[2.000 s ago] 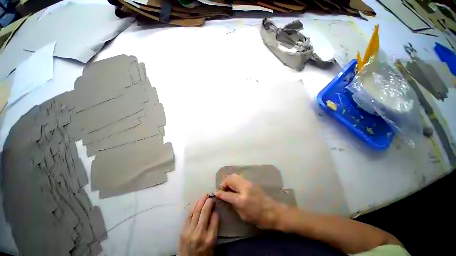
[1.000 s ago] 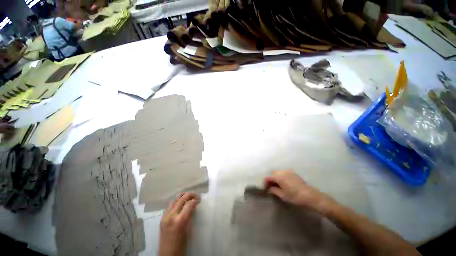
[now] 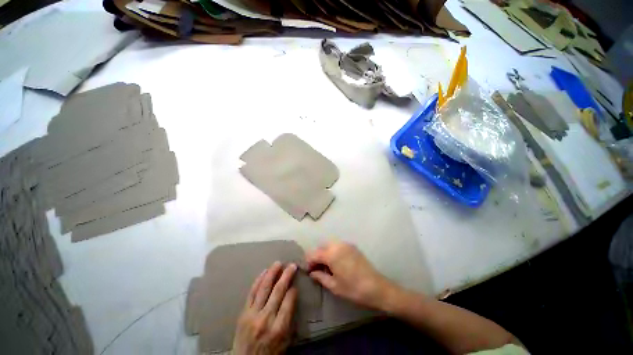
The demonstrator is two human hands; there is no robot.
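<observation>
A grey-taupe cut panel (image 3: 229, 277) lies at the table's front edge, partly on the pale work sheet (image 3: 236, 215). My left hand (image 3: 267, 315) lies flat on it, fingertips pressing near its right part. My right hand (image 3: 343, 274) pinches the panel's edge just right of the left fingertips; the pinched spot is mostly hidden by the fingers. Another grey-taupe panel (image 3: 291, 173) with notched corners lies alone beyond my hands on the sheet, touched by neither hand.
Overlapping panels (image 3: 111, 159) lie at left, with a further row (image 3: 28, 243) at the left edge. A blue tray (image 3: 437, 163) with yellow sticks (image 3: 456, 75) and plastic film (image 3: 479, 128) stands at right. A crumpled grey strip (image 3: 361, 76) and brown parts (image 3: 277, 17) lie beyond.
A single panel now lies beyond the hands. My left hand has gone from the left panels to the panel in front, beside my right hand. The view has tilted down.
</observation>
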